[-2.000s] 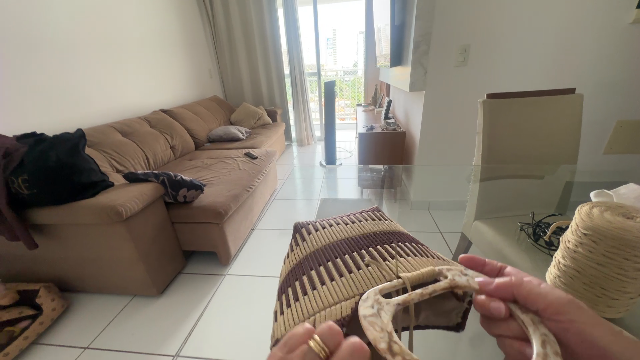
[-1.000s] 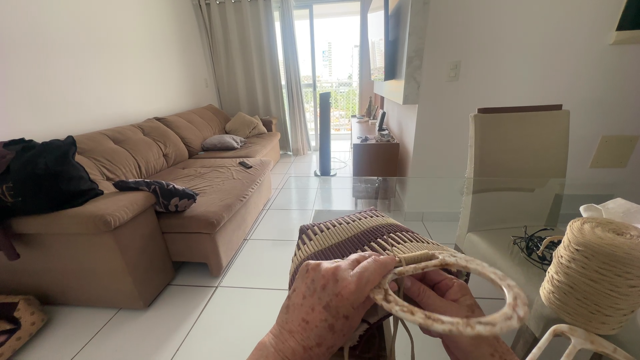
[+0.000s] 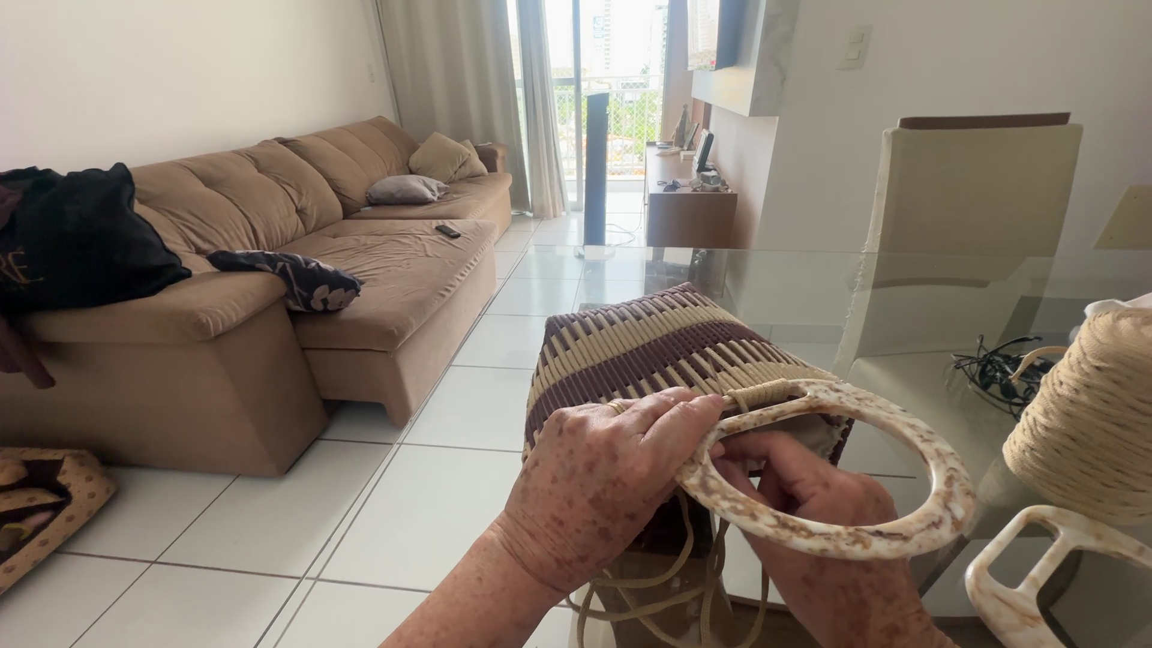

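Note:
A woven bag (image 3: 648, 346) in beige and maroon cord lies on the glass table. At its near edge is a marbled cream-and-brown bag handle (image 3: 945, 486), its straight bar partly wrapped in beige cord (image 3: 765, 392). My left hand (image 3: 603, 477) grips the bar's left end and the bag's edge. Behind the handle's ring, my right hand (image 3: 810, 504) has bent fingers at the bag's opening; its fingertips are partly hidden, and whether they pinch cord does not show. Loose cord (image 3: 643, 612) hangs below both hands. A second marbled handle (image 3: 1021, 576) lies at the lower right.
A big roll of beige cord (image 3: 1089, 423) stands on the table's right side, near a tangle of dark cables (image 3: 999, 369). An upholstered chair (image 3: 976, 198) is behind the glass tabletop (image 3: 792, 270). A brown sofa (image 3: 180, 396) stands at the left.
My left hand has come onto the bag's edge and handle bar. My right hand has moved from the handle's outer side to behind its ring. The handle now shows more of its oval ring.

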